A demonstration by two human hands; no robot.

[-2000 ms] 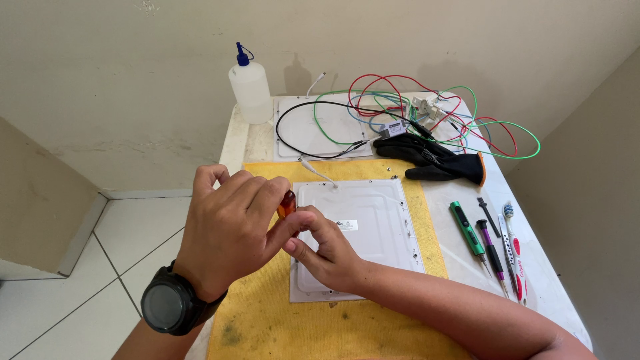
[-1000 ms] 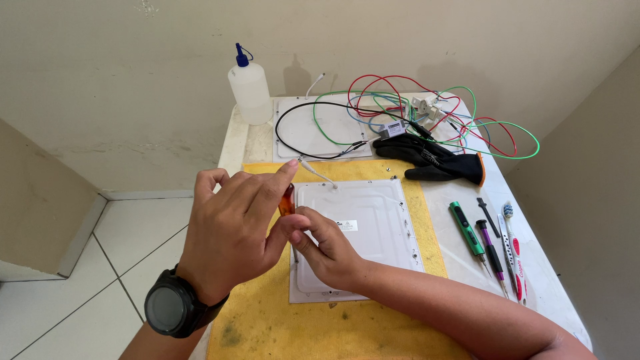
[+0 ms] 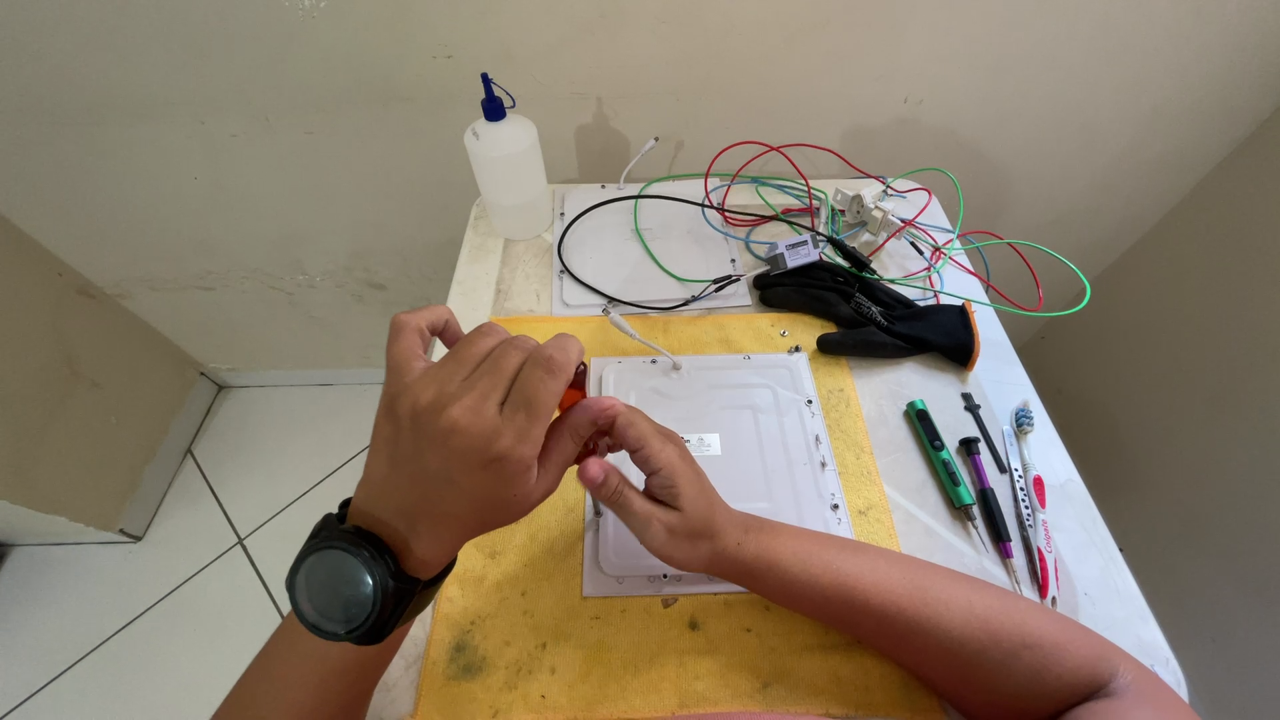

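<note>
A screwdriver with a translucent orange-red handle (image 3: 573, 396) stands over the left edge of a white square panel (image 3: 710, 500), its tip near that edge. My left hand (image 3: 480, 430), with a black watch on the wrist, is closed around the upper part of the handle. My right hand (image 3: 660, 485) pinches the lower handle between thumb and fingers, just above the panel. The panel lies on a yellow cloth (image 3: 560, 650), with small screws along its right edge and a short white cable (image 3: 643, 338) at its top.
Behind are a second white panel (image 3: 600, 240), a plastic bottle with a blue cap (image 3: 508, 175), tangled wires (image 3: 1040, 245), a small driver box (image 3: 793, 253) and a black glove (image 3: 890, 330). At right lie a green electric screwdriver (image 3: 940, 453), a purple-and-black screwdriver (image 3: 988, 505), tweezers (image 3: 1020, 490) and a toothbrush (image 3: 1040, 510).
My left hand's fingers have shifted on the screwdriver handle, extending and then curling back over it. My right hand stays at the lower handle.
</note>
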